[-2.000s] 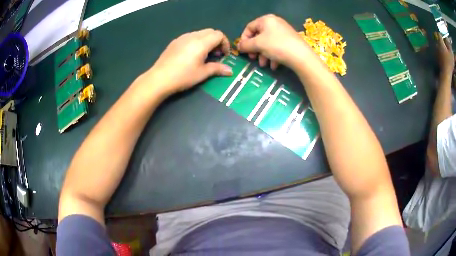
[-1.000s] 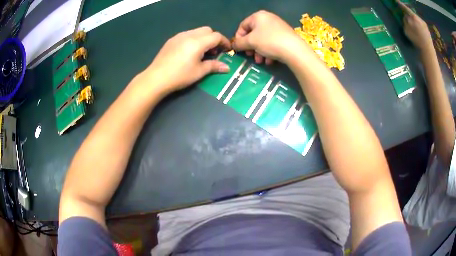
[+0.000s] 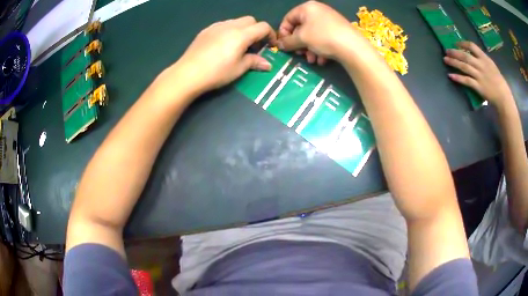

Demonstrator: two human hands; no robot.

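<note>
A green board strip (image 3: pixel 301 95) lies slantwise on the mat in front of me, with a glare spot near its right end. My left hand (image 3: pixel 231 52) rests at its upper left end, thumb on the board. My right hand (image 3: pixel 312 32) meets it there, fingers pinched on a tiny orange flex cable (image 3: pixel 274 49) at the board's end. The fingertips partly hide the cable. A loose pile of orange flex cables (image 3: pixel 382 40) lies beyond my right forearm.
Finished panels with orange tabs (image 3: pixel 78 87) are stacked at far left, near a round blue-rimmed fan (image 3: pixel 13 66). At right, another person's hand (image 3: pixel 480 72) rests on the bare panel stack (image 3: pixel 440 26). The bench's near edge runs before my lap.
My hands stay together at the strip's upper left end. The other person's hand has come in from the right, reached the far panels, then moved down onto the bare panel stack.
</note>
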